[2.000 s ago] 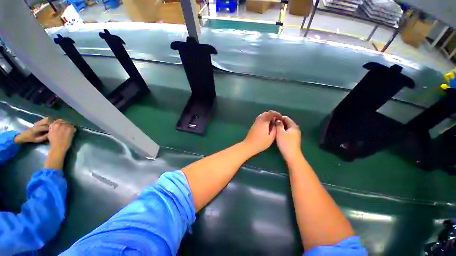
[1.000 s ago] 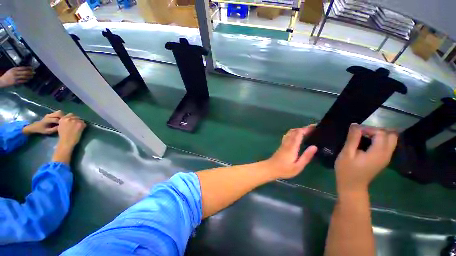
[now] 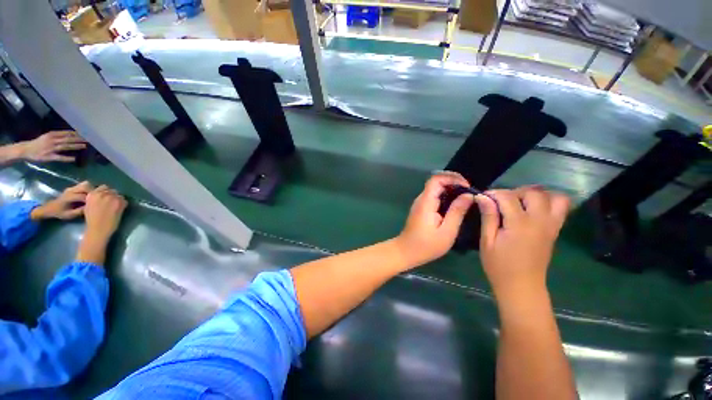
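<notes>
An open black box (image 3: 500, 141) stands on the green belt in front of me, its tall eared lid leaning back to the right. My left hand (image 3: 431, 223) and my right hand (image 3: 521, 234) meet over its base. Thumbs and fingertips of both pinch a small black piece (image 3: 462, 197) between them. I cannot tell whether it is loose or part of the box. My hands hide most of the base. Both hands are bare.
Another open black box (image 3: 256, 176) stands to the left, with more beyond the slanted grey post (image 3: 156, 148). More black boxes (image 3: 624, 219) stand at right. Other people's hands (image 3: 101, 207) are at left. Glossy black packets (image 3: 695, 383) lie at lower right.
My hands, empty-looking and together two seconds ago, moved right to the box, spread around its base, then closed on the black piece. The boxes now appear further left. Another person's hand at left reaches further in.
</notes>
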